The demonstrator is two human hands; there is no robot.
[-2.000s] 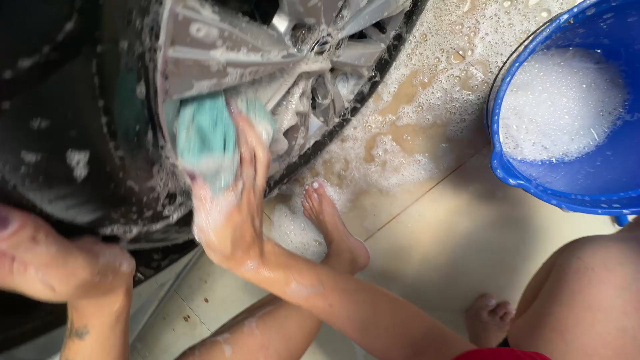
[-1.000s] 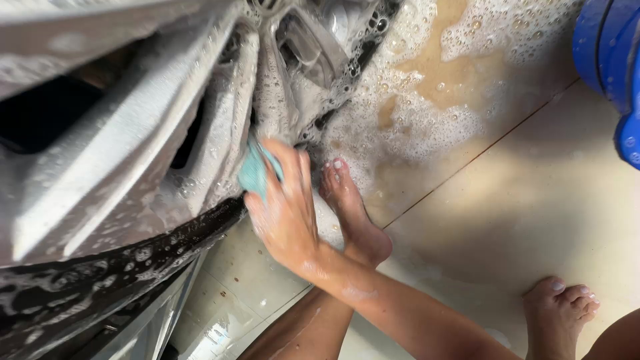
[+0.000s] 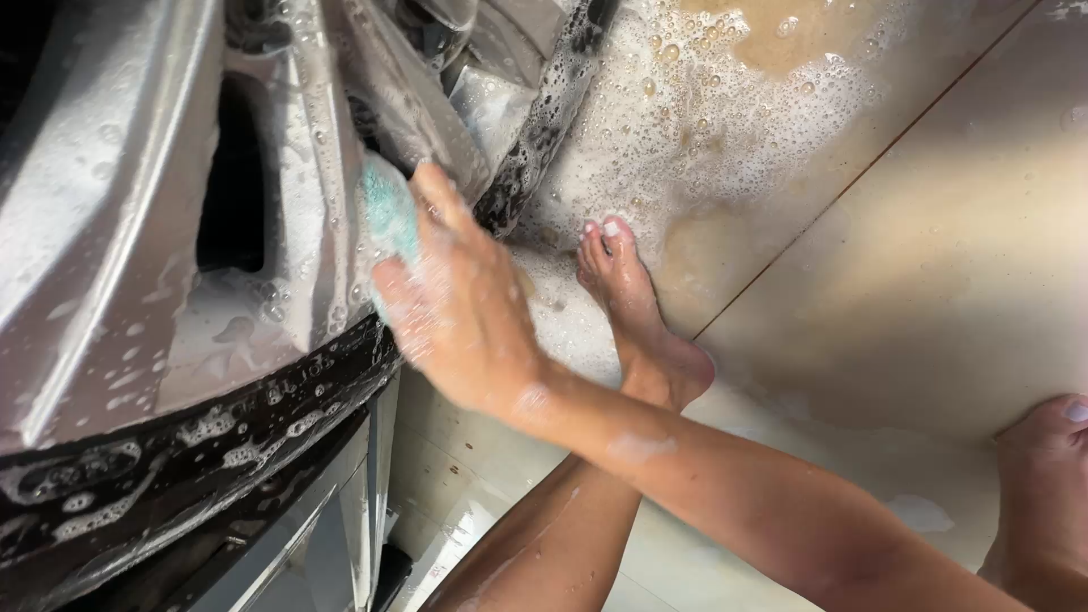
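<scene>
My right hand [image 3: 467, 306] is curled around a soapy teal sponge [image 3: 389, 208] and presses it against the spokes of a silver alloy wheel [image 3: 297, 187], close to the rim's edge. The fingertips are partly blurred and foam lies on the wrist and forearm. Around the rim runs a black tyre [image 3: 229, 425] covered with suds and drops. My left hand is outside the view.
Foam [image 3: 680, 110] spreads over the wet tiled floor [image 3: 884, 340] beside the tyre. My bare foot [image 3: 629, 297] stands near the tyre, and my other foot [image 3: 1050, 450] is at the right edge. Dark gaps open between the spokes.
The view has moved closer to the wheel. My right hand with the sponge has shifted along the spokes. My left hand and the blue bucket, seen earlier, are out of view.
</scene>
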